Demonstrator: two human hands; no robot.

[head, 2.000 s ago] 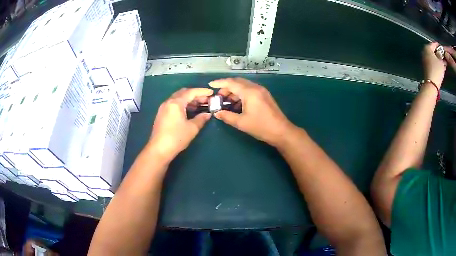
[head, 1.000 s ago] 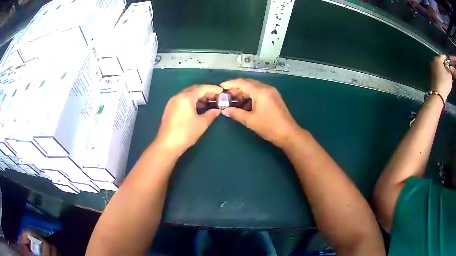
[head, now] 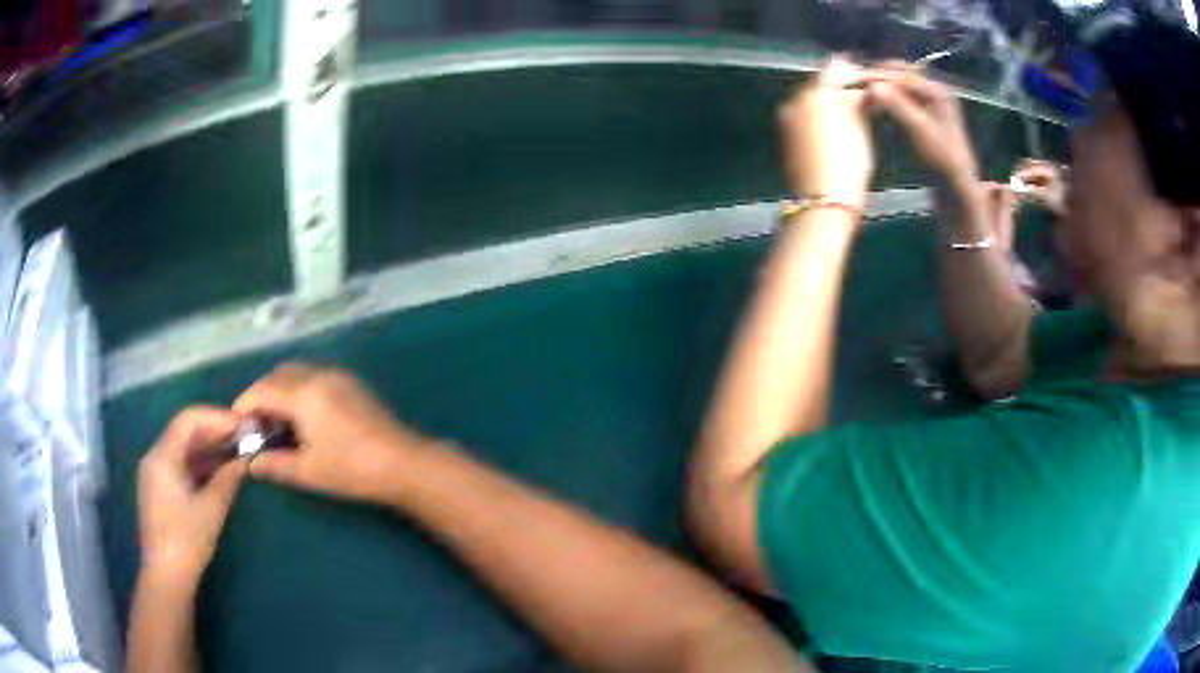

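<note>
A small unit, pale and shiny in the middle with dark parts to both sides, is held just above the dark green bench at the left. My left hand pinches its left side and my right hand pinches its right side. The fingertips of both hands nearly meet around it. The frame is blurred, so the unit's details cannot be told.
White cartons are stacked at the left edge. A worn pale metal rail and upright post stand beyond my hands. At the right, a person in a green shirt holds something small in raised hands. Small shiny items lie on the bench.
The view has swung to the right, so my hands and the cartons now appear further left. The neighbouring person's head and torso have come into view. Both my hands still hold the unit.
</note>
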